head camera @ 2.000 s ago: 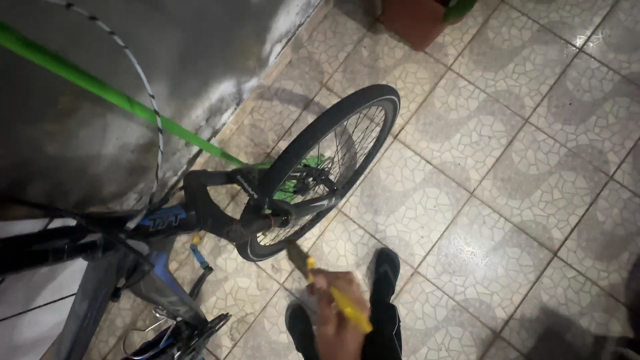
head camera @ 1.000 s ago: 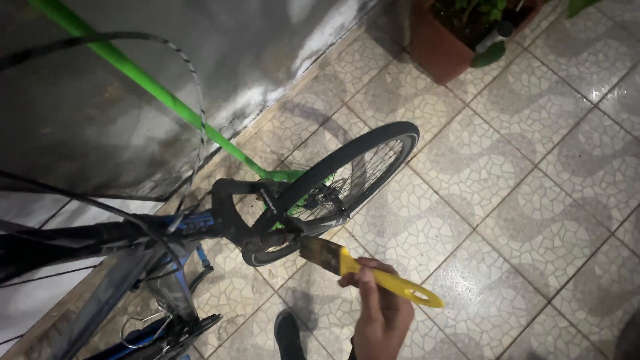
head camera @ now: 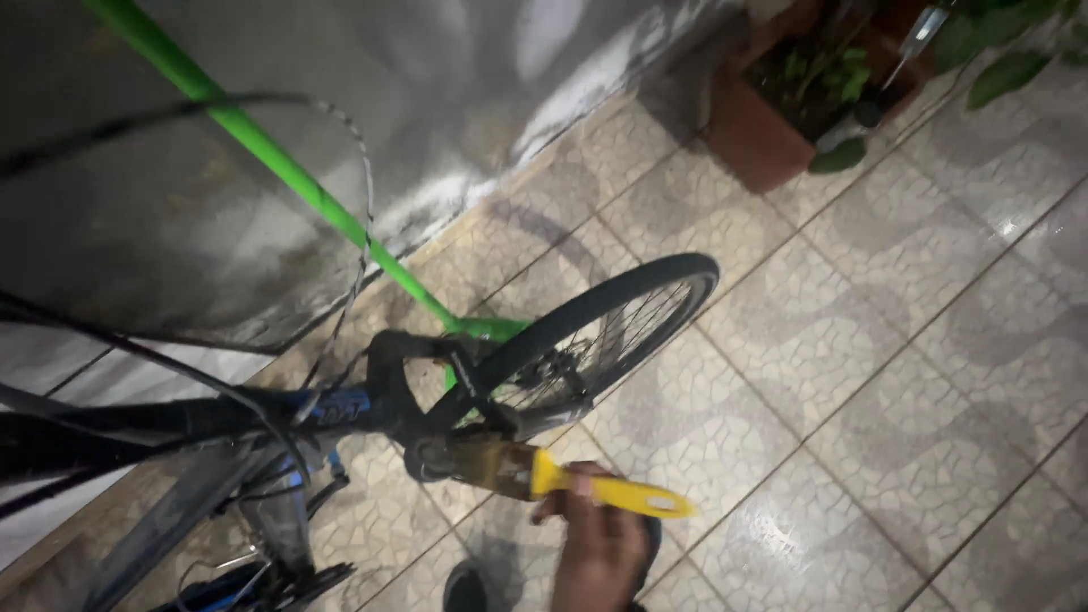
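Note:
My right hand [head camera: 599, 540] reaches up from the lower edge, holding a flat paintbrush [head camera: 612, 493] by its yellow handle. The brush points left, and its blurred bristle end overlaps the near side of the black bicycle fork [head camera: 399, 382]; whether it touches, I cannot tell. Beyond the fork, the bicycle wheel [head camera: 612, 297] with its black tyre slants to the upper right. The dark frame [head camera: 340, 408] with blue markings runs off to the left, with cables curving over it. My left hand is out of view.
A green pole [head camera: 297, 183] leans along the stained wall [head camera: 255, 255], its base behind the wheel. A terracotta-coloured planter [head camera: 756, 144] with plants stands at the upper right. The floor [head camera: 765, 340] is patterned tile. A dark shoe [head camera: 466, 586] and the pedal area are low in view.
The brush has moved left against the view, from beside the fork to overlapping it. My right hand stays on the handle. The view has shifted, showing more of the planter.

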